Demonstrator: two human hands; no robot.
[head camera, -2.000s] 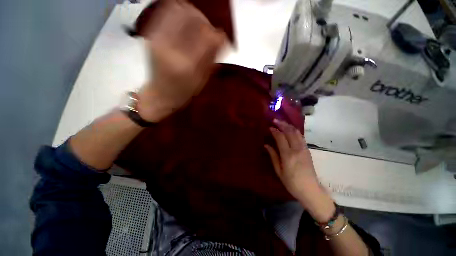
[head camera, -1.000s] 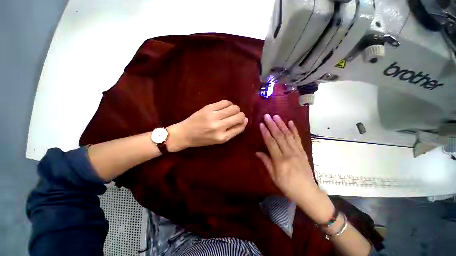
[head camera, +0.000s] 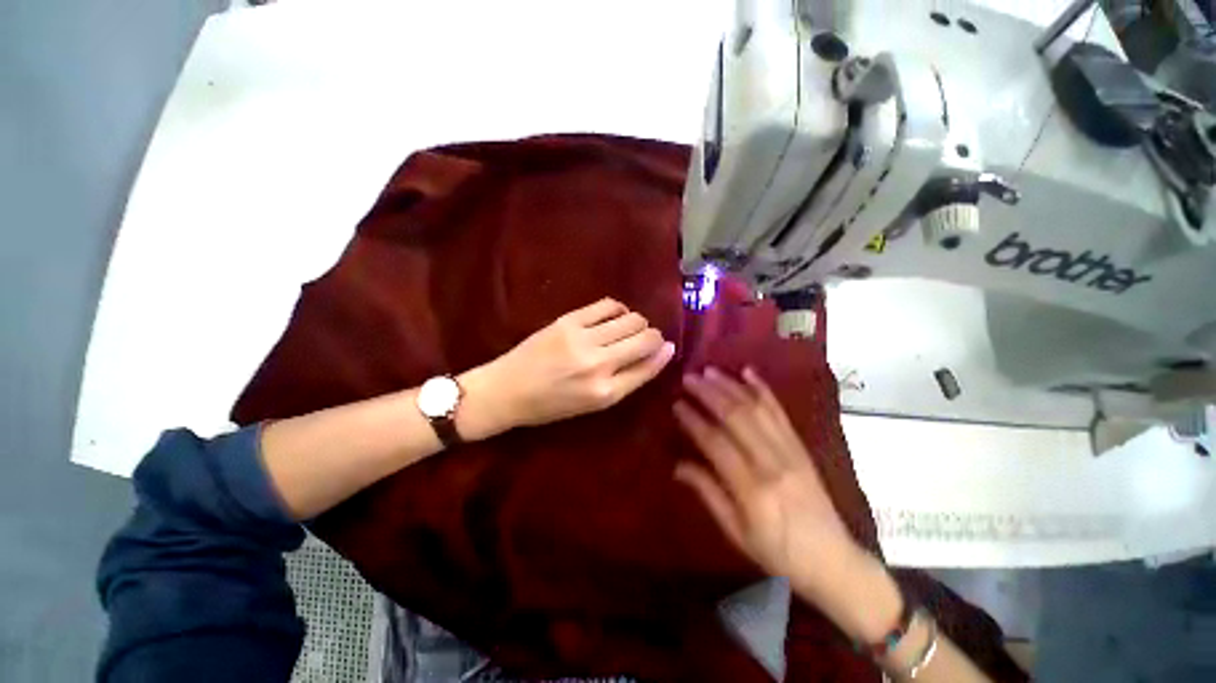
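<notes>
The dark red-brown garment fabric (head camera: 534, 240) lies spread over the machine bed and hangs over the front edge. Its right part runs under the presser foot and needle (head camera: 699, 288), lit violet-white. My left hand (head camera: 594, 360) rests on the cloth just left of and below the needle. Its fingers are curled with the tips down at the cloth; whether they pinch it is hidden. My right hand (head camera: 760, 467) is over the cloth below the needle, slightly blurred, palm down with fingers apart and holding nothing. A pale grey patch (head camera: 760, 622) shows amid the cloth near my right wrist.
The white sewing machine head marked "brother" (head camera: 854, 147) stands at the right, with a pale dial (head camera: 950, 216). A small dark object (head camera: 947, 384) lies on the bed right of the cloth. The white table (head camera: 187, 280) has ruler-like marks along its front edge.
My left hand came down from a raised, blurred position holding a red-brown piece to the cloth beside the needle. My right hand moved slightly down from the needle. The cloth's left part now lies spread.
</notes>
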